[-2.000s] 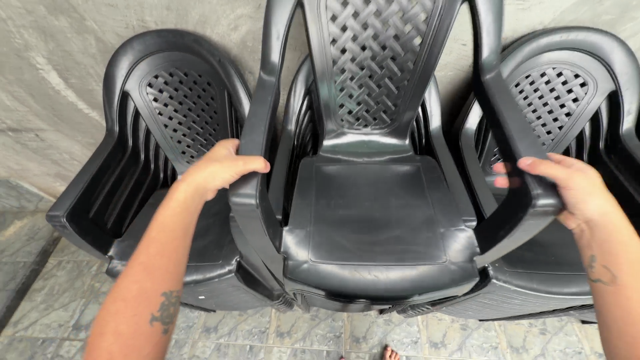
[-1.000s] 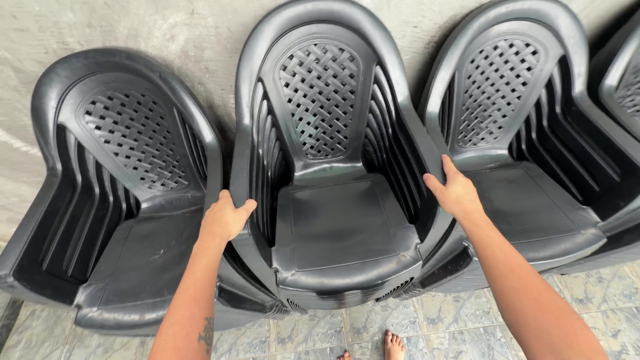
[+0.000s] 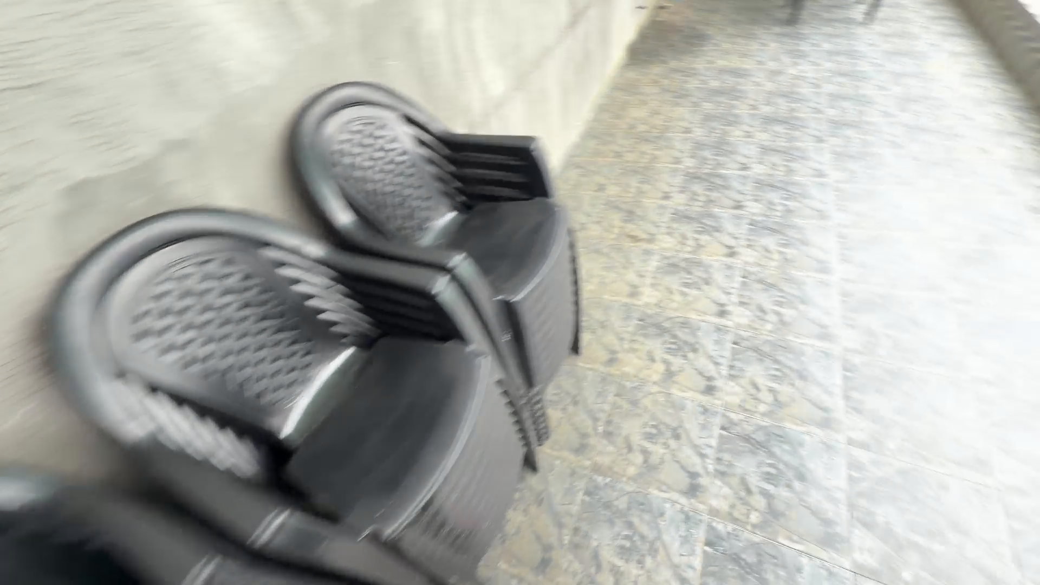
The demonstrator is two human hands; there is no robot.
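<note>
Neither of my hands shows in the head view now, so what they hold or touch is hidden. A stack of black plastic armchairs (image 3: 390,422) with a woven-pattern backrest stands left of the middle. Beyond it, a second stack of the same armchairs (image 3: 512,236) is set close beside the first. Part of another black plastic chair stack (image 3: 97,528) is cut off at the lower left corner. The picture is blurred by motion.
A grey wall (image 3: 203,97) runs behind the chair stacks. Stone-patterned floor tiles (image 3: 772,325) stretch along the right side. At the top right edge, thin dark legs (image 3: 795,10) of some object touch the floor. A low ledge (image 3: 999,41) borders the floor at the far right.
Both hands were on the armrests of the middle chair stack one second ago and are now out of view. The view has swung strongly along the row.
</note>
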